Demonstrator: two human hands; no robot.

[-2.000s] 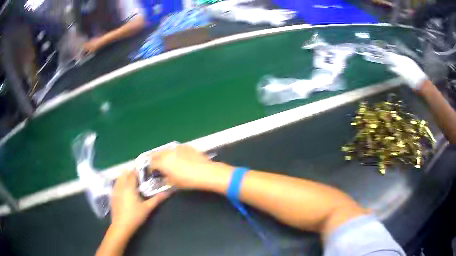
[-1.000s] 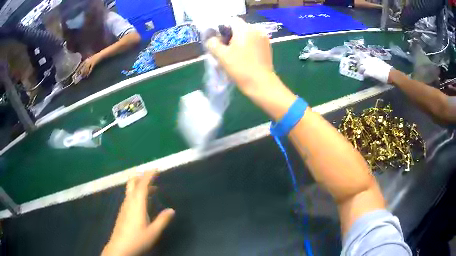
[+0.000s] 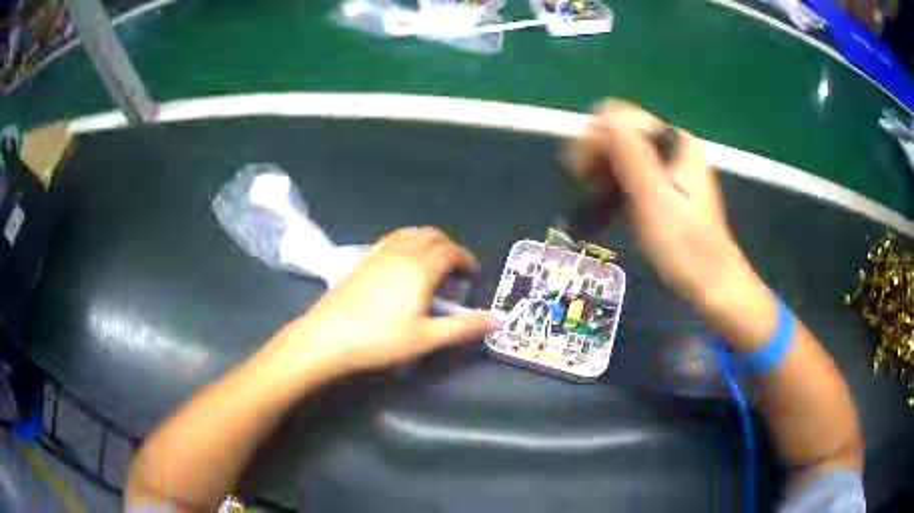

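The open white socket housing [image 3: 557, 311] lies on the dark mat, with wires, a green board and small coloured parts inside. Brass contact strips [image 3: 591, 250] stick out past its far edge. My left hand [image 3: 386, 301] is curled over the white power cord at the housing's left, with the thumb tip at the housing's corner. A clear plastic bag [image 3: 271, 215] around the cord and a white part runs left from under this hand. My right hand [image 3: 656, 190], blurred, is raised beyond the housing's far right side, gripping a dark hand tool [image 3: 665, 143]; its tip is unclear.
The green belt [image 3: 301, 60] with a pale edge [image 3: 351, 105] crosses behind the mat. Another housing [image 3: 576, 15] with bagged cord lies on it. A brass strip pile [image 3: 889, 306] is at the far right. A blue wrist cord [image 3: 744, 421] hangs from my right wrist.
The view has shifted down and left. A housing with bagged cord now lies in front of me. My left hand has closed over the cord; my right hand has come back from over the belt.
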